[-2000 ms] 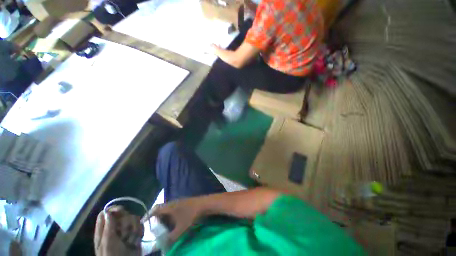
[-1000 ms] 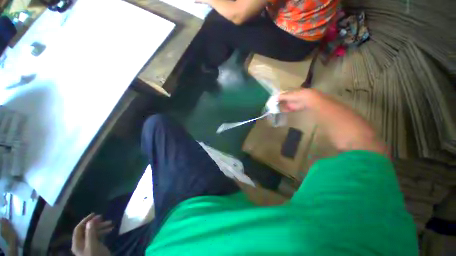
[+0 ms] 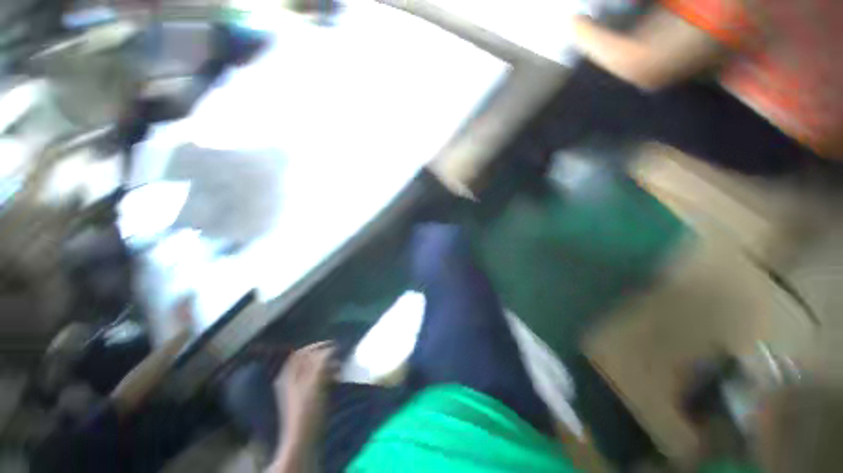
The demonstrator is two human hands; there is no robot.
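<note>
The view is strongly blurred. My left hand [image 3: 307,374] is at the lower centre left, over my dark-clothed leg, with loosely bent fingers and nothing visible in it. A white sheet [image 3: 390,340] shows between my knees, just right of that hand. Another white strip [image 3: 545,369] lies along the outer side of my right leg. At the lower right, a whitish translucent wrap [image 3: 778,368] shows beside a brownish blur that may be my right hand or forearm; its fingers cannot be made out.
A low table with a white cover sheet [image 3: 370,102] stands ahead left. A person's arm and dark-clothed leg [image 3: 684,120] are at the upper right. A brown carton [image 3: 684,342] stands right of the green floor [image 3: 564,249]. Another person's forearm [image 3: 152,369] is at the lower left.
The view has swung left, so everything shifts right. The formed cartons at the table's left are no longer distinct. My right arm, outstretched with the white wrap, is now low at the right edge.
</note>
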